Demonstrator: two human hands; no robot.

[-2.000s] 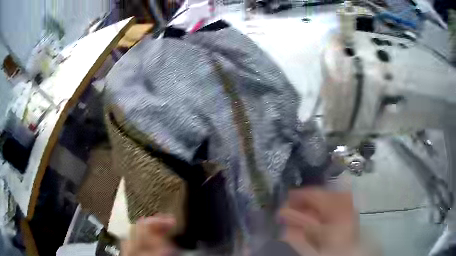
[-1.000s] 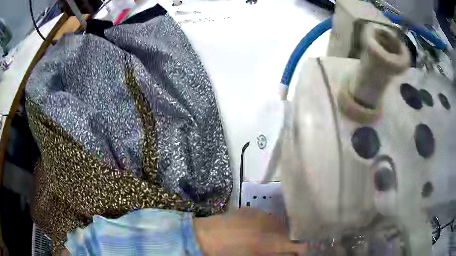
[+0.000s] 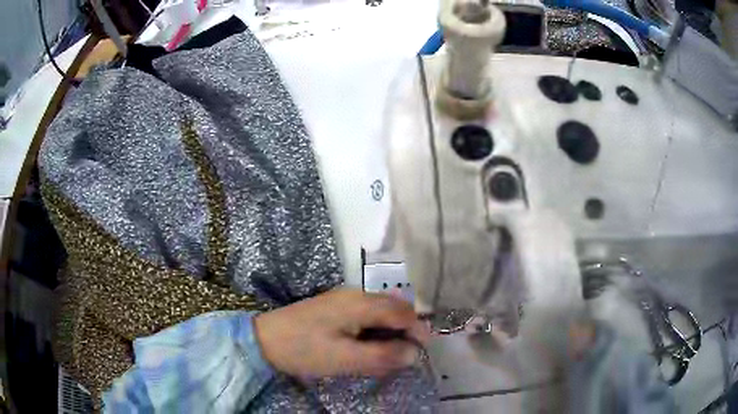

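Grey printed fabric (image 3: 267,178) lies left of the sewing machine (image 3: 518,137), with a brown-gold strip down it and brown-gold fabric (image 3: 121,267) along its left and lower edge. My left hand (image 3: 344,335), in a blue checked sleeve, has its fingers closed on the cloth just left of the needle area (image 3: 477,323). A dark gap or piece shows between thumb and fingers. My right hand (image 3: 578,335) is blurred and mostly hidden behind the curved cream cover (image 3: 546,267); its grip cannot be seen.
Scissors (image 3: 678,335) lie right of the machine head. A blue hose (image 3: 607,12) runs behind it. A black fabric piece (image 3: 212,34) lies at the cloth's top end. The white table's curved wooden edge (image 3: 36,145) is at left, with a slatted basket (image 3: 71,396) below.
The view has shifted, so machine and cloth sit further left. My left hand now shows fully beside the needle area. A blurred right hand now shows behind the cover.
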